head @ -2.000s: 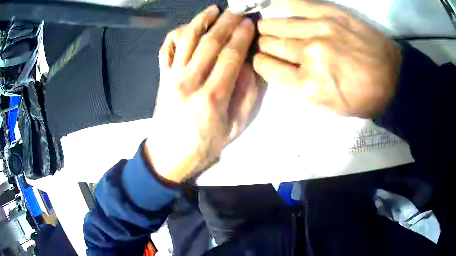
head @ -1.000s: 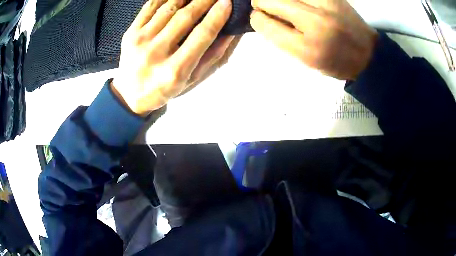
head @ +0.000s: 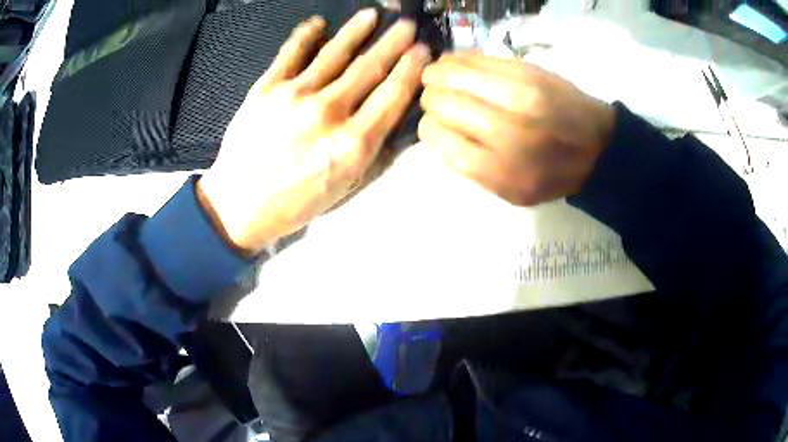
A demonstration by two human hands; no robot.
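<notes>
A black padded mesh back panel lies across the sewing table from the left to under the machine's needle area at the top centre. My left hand lies flat on the panel with its fingers spread. My right hand has its fingers bent at the panel's right edge beside the left fingertips; whether it pinches the edge is hidden. The presser foot area is at the top edge, blurred and partly cut off.
A thin metal tool, like snips or tweezers, lies at the right. A printed ruler runs along the table's front edge. Stacked black pieces are at the far left. A camouflage strip shows at the panel's upper left.
The view has shifted, showing more at the top than one second ago. My left hand lies flatter across the panel with fingers more spread. My right hand stays close to the left fingertips.
</notes>
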